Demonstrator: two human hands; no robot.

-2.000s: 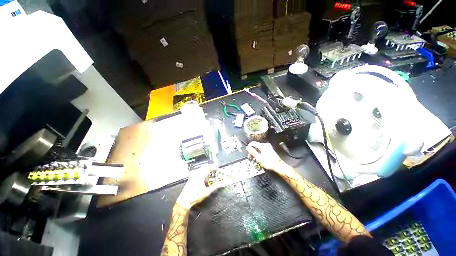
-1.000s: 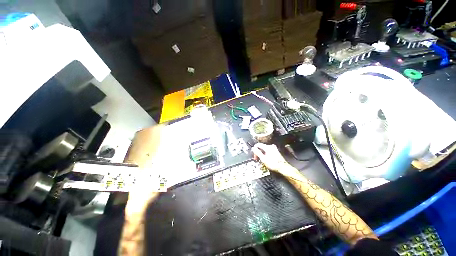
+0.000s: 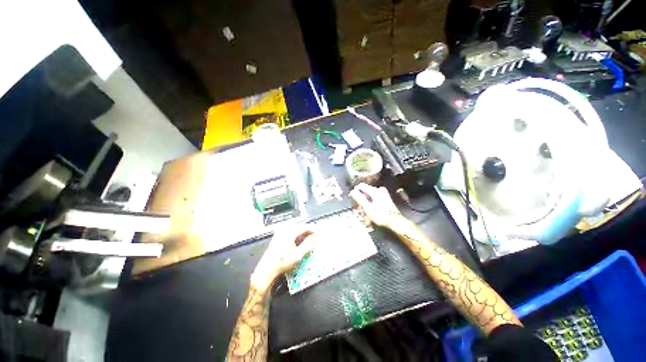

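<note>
A pale PCB panel (image 3: pixel 343 251) lies on the black bench top in front of me, with small parts along its far edge. My left hand (image 3: pixel 282 251) holds its left end, with the fingers over the board. My right hand (image 3: pixel 375 205) is at the far right corner of the panel with its fingers bent. Whether it grips the panel or a small tool is too blurred to tell.
Two pale rails (image 3: pixel 117 247) stick out at left. A small framed device (image 3: pixel 273 196) sits on the white sheet (image 3: pixel 219 187). A round tub (image 3: pixel 364 164), black station (image 3: pixel 411 152) and large white housing (image 3: pixel 524 170) stand beyond. A blue tote (image 3: pixel 623 283) with boards is at right.
My left hand has come back from the rails to the panel in front of me. The board strip seen on the rails is gone from there. The board area under my hands looks wider.
</note>
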